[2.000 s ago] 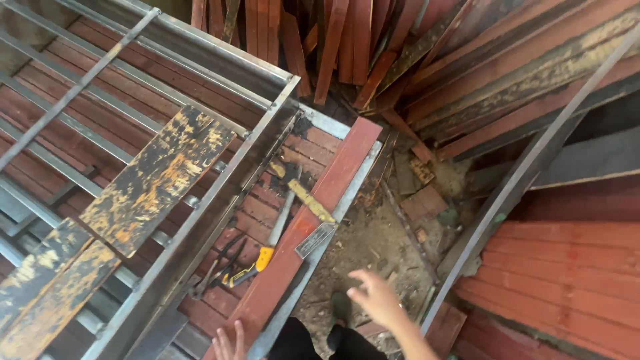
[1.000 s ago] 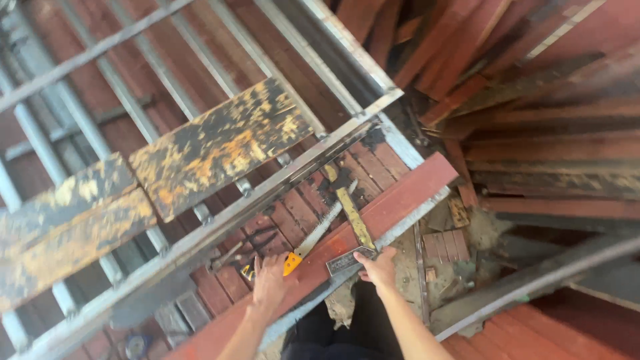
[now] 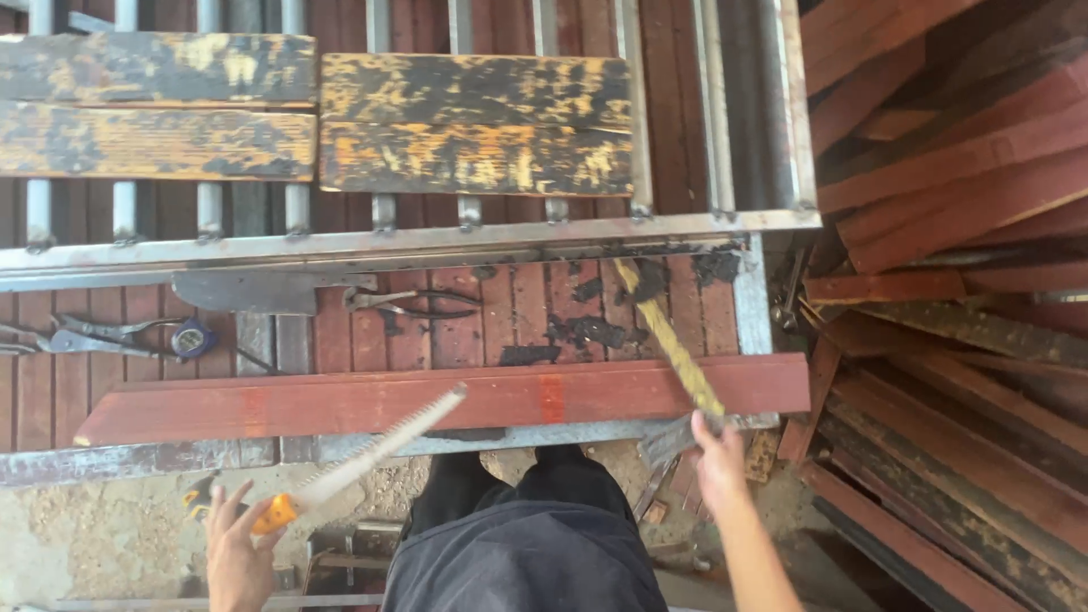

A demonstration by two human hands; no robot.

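My left hand (image 3: 238, 540) grips the yellow and black handle of a hand saw (image 3: 382, 446), whose toothed blade points up and right, its tip over a red-brown painted board (image 3: 459, 395). The board lies along the near edge of the slatted table. At the board's right part, my right hand (image 3: 716, 446) holds a tool with a worn yellow strip-like handle (image 3: 671, 340) and a grey metal part (image 3: 667, 440) beside my fingers; its exact kind is unclear. The yellow length slants across the board toward the metal frame. Dark scraps (image 3: 586, 330) lie on the slats.
A welded metal frame (image 3: 510, 234) carries scraped boards (image 3: 476, 123). Before it lie pincers (image 3: 412, 303), a broad metal blade (image 3: 246, 291), a tape measure (image 3: 192, 338) and cutting tools (image 3: 106, 337). Red planks (image 3: 960, 187) are heaped at the right, others (image 3: 952, 476) below.
The saw, lying by the board before, is now raised in my left hand. My right hand has moved from above the floor onto the yellow-handled tool. The view has turned strongly.
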